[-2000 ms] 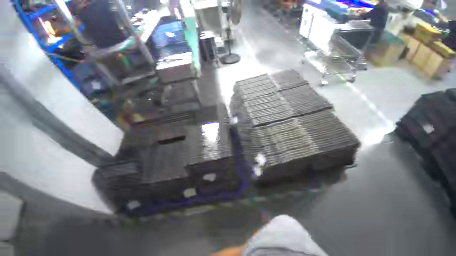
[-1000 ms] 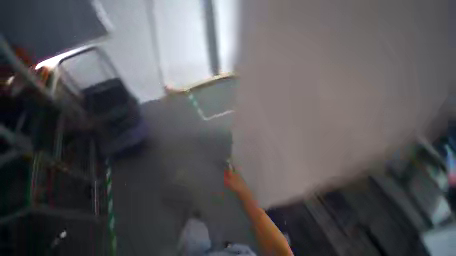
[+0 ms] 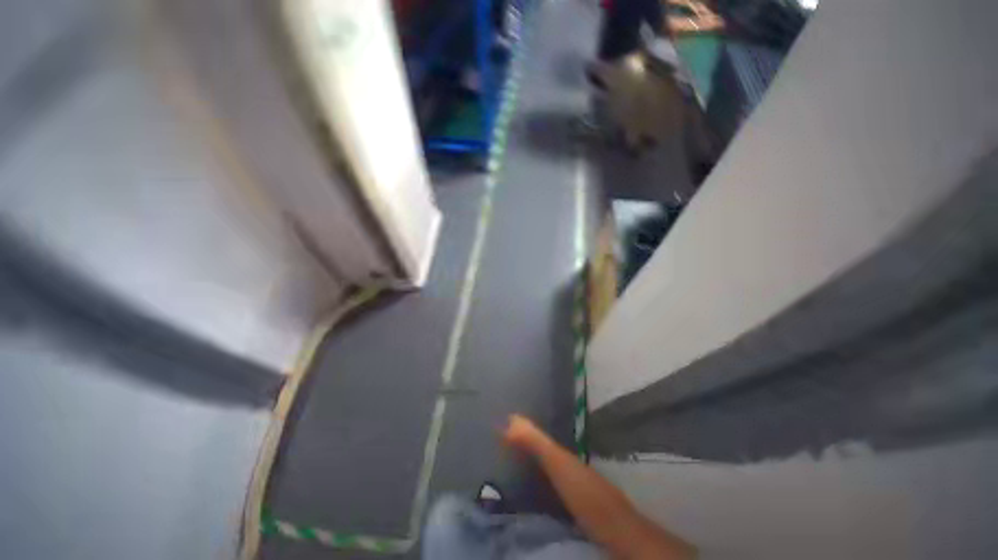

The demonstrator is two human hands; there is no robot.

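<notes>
My right hand (image 3: 521, 433) is small and blurred at the lower middle, in front of my body, with the bare forearm running down to the bottom right. The fingers look bunched, but whether they hold anything cannot be made out. My left hand is not in view. Below the hand are my light clothing (image 3: 454, 531) and the tip of a shoe (image 3: 489, 494) on the grey floor.
A grey walkway (image 3: 525, 317) with green-white tape runs ahead between a left wall (image 3: 208, 219) and a large pale column (image 3: 832, 142) at right. Ahead stand a blue rack (image 3: 482, 88), a brown carton (image 3: 602, 287) at the column's edge, and a person in dark clothes (image 3: 624, 27).
The view has swung from the dark stacks on the floor, past a pale column, to a narrow walkway. The right forearm still reaches in from the bottom right; the column now stands further right.
</notes>
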